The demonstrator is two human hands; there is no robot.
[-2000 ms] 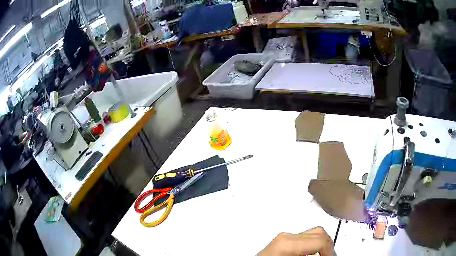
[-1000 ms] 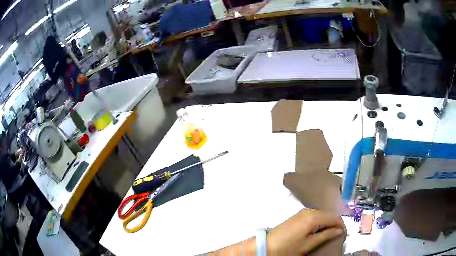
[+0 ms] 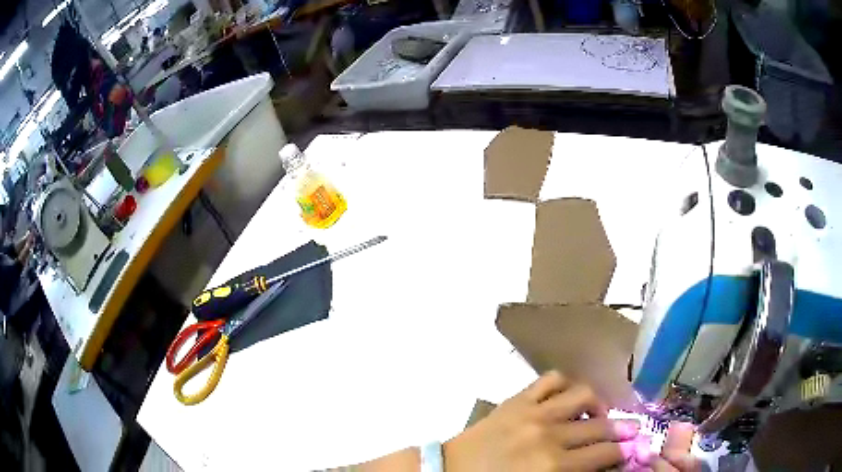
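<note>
Flat brown fabric pieces (image 3: 574, 251) lie in a strip on the white table, the nearest (image 3: 577, 346) reaching the lit needle area. My left hand (image 3: 545, 433), with a pale wristband, has its fingertips at the needle, in pink light. A corner of another brown piece (image 3: 480, 411) shows beside it; the hand covers most of this piece. The sewing machine (image 3: 688, 323) stands at the right. A pinkish shape lies right of my left fingertips; I cannot tell whether it is my right hand or a machine part.
A bottle with yellow-orange lower part (image 3: 320, 201) stands at the table's back left. A screwdriver (image 3: 231, 297) and scissors (image 3: 200, 373) lie on a dark cloth (image 3: 309, 300). Another machine table (image 3: 148, 295) is at the left, with white tubs (image 3: 388, 88) behind.
My left hand has moved right to the needle area, its fingertips now in the pink light. The view has tilted down and closer to the machine head.
</note>
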